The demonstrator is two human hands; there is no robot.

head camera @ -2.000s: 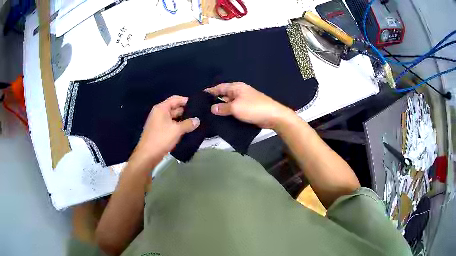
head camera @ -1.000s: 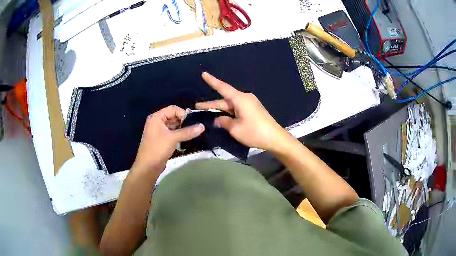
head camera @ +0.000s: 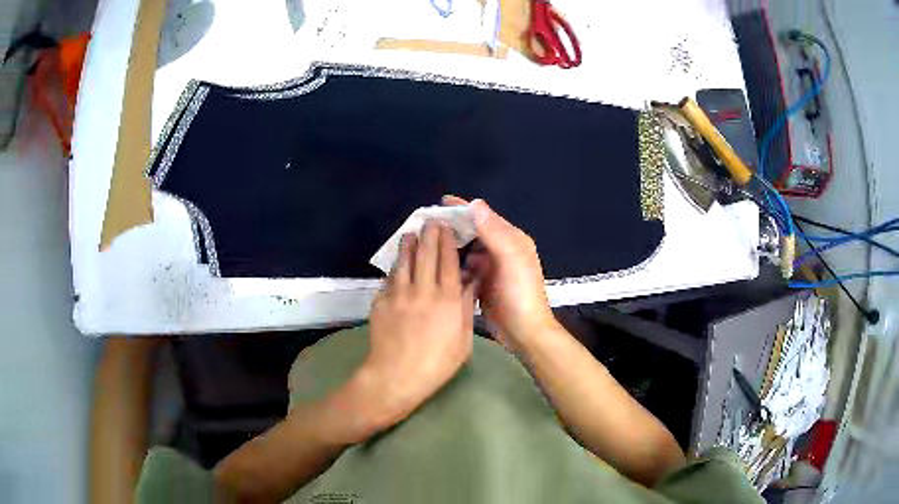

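Note:
A small white piece (head camera: 399,236) with an angled end lies between my hands, over the front part of the large black garment panel (head camera: 394,148). My left hand (head camera: 424,305) lies across the white piece with its fingers flat on it. My right hand (head camera: 508,261) holds the piece's right end between thumb and fingers. A little black cloth shows between the hands; most of it is hidden. The panel lies on the white table (head camera: 296,307) with speckled edging and a gold-black speckled strip (head camera: 652,162) at its right end.
Red-handled shears (head camera: 554,34) and a tan strip (head camera: 434,47) lie beyond the panel. An iron (head camera: 687,162) with a wooden handle stands to the right, near blue cords. A long tan pattern (head camera: 133,138) lies at the left. A scrap-filled bin (head camera: 779,384) is at the lower right.
The white piece now shows broadly where black cloth showed in my hands before. My left hand has moved over it, and my right index finger is no longer extended. The view has shifted.

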